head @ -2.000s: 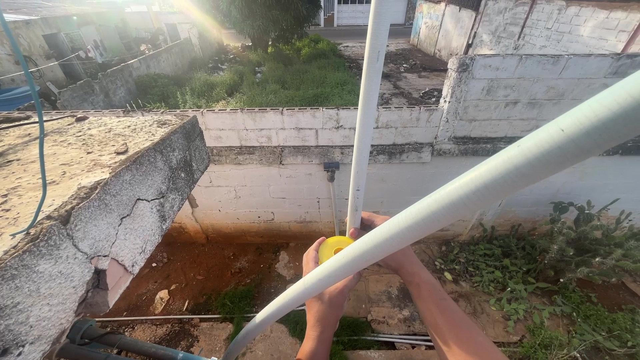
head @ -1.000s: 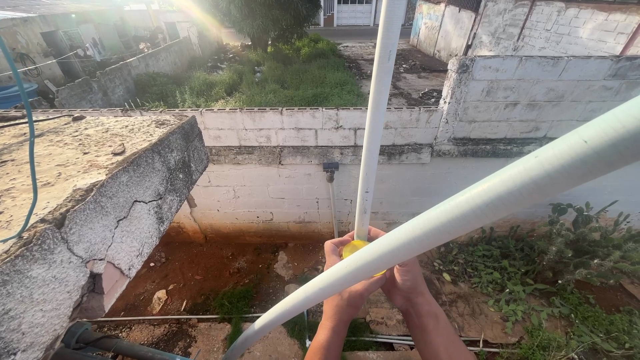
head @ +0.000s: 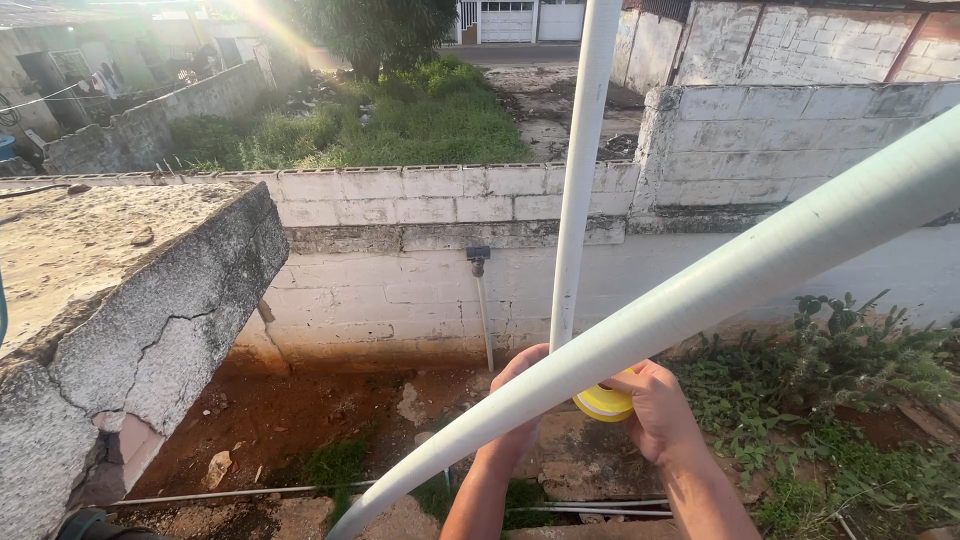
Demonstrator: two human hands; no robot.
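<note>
An upright white plastic pipe [head: 581, 172] ends low at my left hand [head: 521, 375], whose fingers are closed around its lower end. My right hand [head: 660, 405], just to the right, grips a yellow spool of tape [head: 604, 403] by its rim. A second white pipe [head: 675, 277], thick and curved, runs diagonally in front of both; it hides the upright pipe's bottom end, part of my left hand and part of the spool.
A cracked concrete slab [head: 172, 300] juts in from the left. Beyond my hands stands a white block wall [head: 420, 300] with a thin pipe [head: 485, 322] topped by a dark fitting. Cactus and weeds [head: 832, 360] grow at right; thin pipes [head: 592, 511] lie on the ground below.
The yellow spool, between my hands at the upright pipe earlier, is now to the pipe's right in my right hand. My hands have moved apart.
</note>
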